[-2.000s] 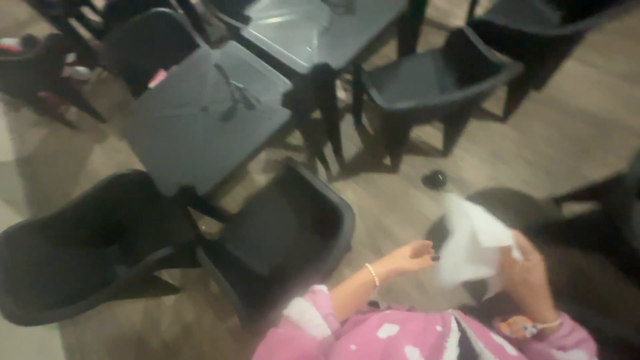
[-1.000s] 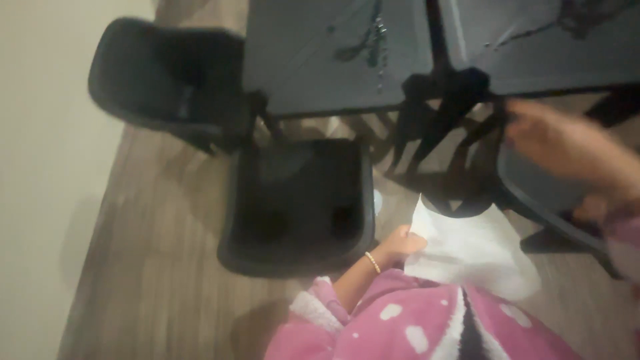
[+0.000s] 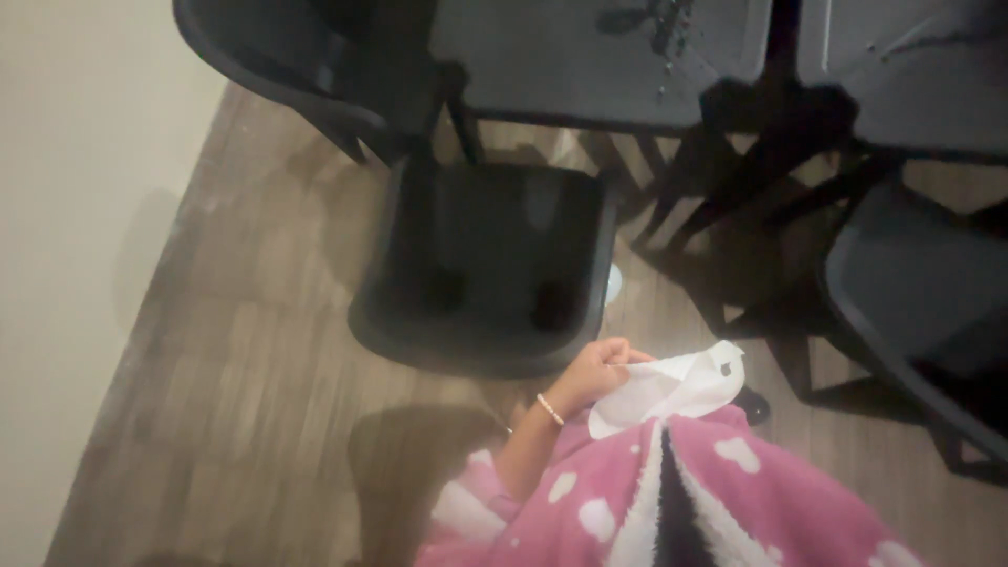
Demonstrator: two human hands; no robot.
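Observation:
My left hand [image 3: 596, 373], with a beaded bracelet at its wrist, grips one end of a crumpled white sheet [image 3: 669, 391], which looks like paper or thin cloth. The sheet hangs in front of my pink garment with white spots and has a small hole or dark spot near its right end. Just above my left hand is the front edge of a dark chair [image 3: 488, 268]. My right hand is out of view.
Dark tables [image 3: 551, 79] stand along the top, bearing small dark strands or bits. One dark chair [image 3: 276, 55] is at the upper left by a pale wall [image 3: 87, 157]; another [image 3: 929, 291] is at the right. A small pale round thing [image 3: 613, 283] lies beside the middle chair.
My right hand, on the sheet two seconds ago and over the right-hand chair one second ago, has left the view. The left hand keeps hold of the sheet. The view has swung toward the wall.

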